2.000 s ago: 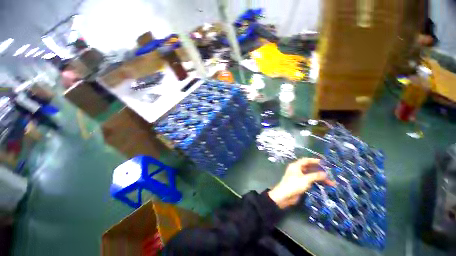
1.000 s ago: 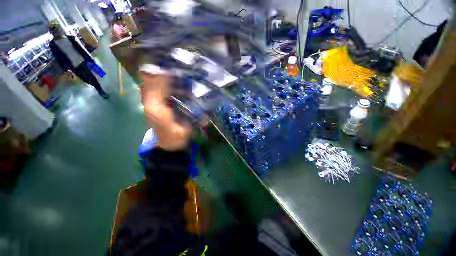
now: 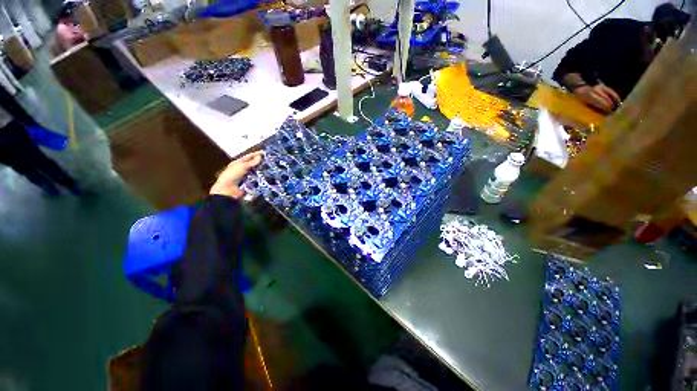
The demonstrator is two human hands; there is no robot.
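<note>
My left hand [image 3: 238, 176] is at the left edge of a blue circuit board panel [image 3: 286, 159], fingers on its rim. This panel is tilted at the left side of a tall stack of blue panels [image 3: 413, 229]; whether it rests on something there is hidden. Another blue panel [image 3: 578, 324] lies flat at the lower right of the bench. A tangled pile of white wired parts [image 3: 477, 250] lies between the stack and that panel. My right hand is not in view.
A white-capped bottle [image 3: 503, 178] stands behind the pile. A brown cardboard box [image 3: 611, 164] stands at the right, beside another person's hand and dark sleeve. A blue stool [image 3: 158, 240] is below the bench edge [image 3: 416, 334]. A phone [image 3: 309, 99] lies on the white table.
My left hand has moved from the panel at the right, across to the left side of the stack, with a panel now there. The view has turned left and steadied.
</note>
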